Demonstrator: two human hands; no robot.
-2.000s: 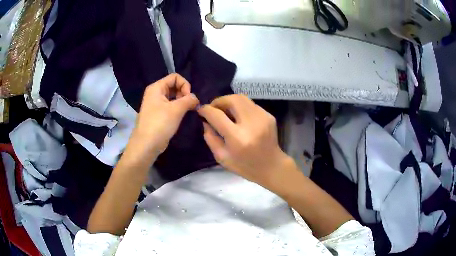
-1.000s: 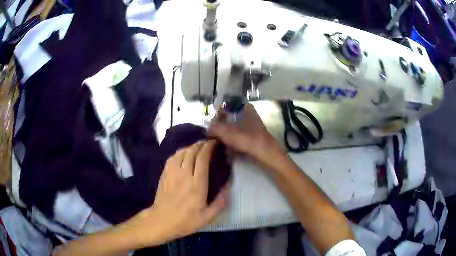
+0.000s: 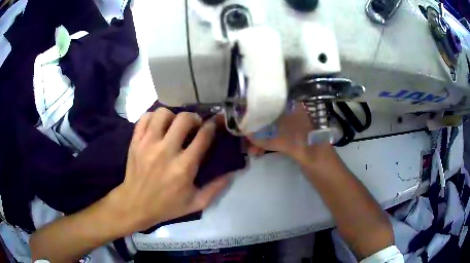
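Observation:
A dark purple-navy garment (image 3: 98, 159) lies bunched on the left and runs under the left end of the white sewing machine head (image 3: 170, 56). My left hand (image 3: 167, 164) lies on the dark cloth just left of the needle area, fingers bent and thumb along the cloth's right edge. My right hand (image 3: 288, 133) is at the cloth's right side, partly hidden behind the tension assembly (image 3: 322, 95); its fingertips show near the cloth edge. The needle and presser foot are hidden by the head and fingers. A pale strip (image 3: 54, 95) with a small green-white patch lies on the garment.
Black-handled scissors (image 3: 355, 120) lie on the bed beneath the machine arm. The white table (image 3: 288, 200) has a ruler-marked front edge. Pale and navy cut pieces (image 3: 427, 221) are heaped at the lower right. More pale cloth lies at the lower left.
The view has moved closer to the machine head, which now fills the upper middle. Both hands stay by the needle area; my right hand is now partly behind the tension assembly.

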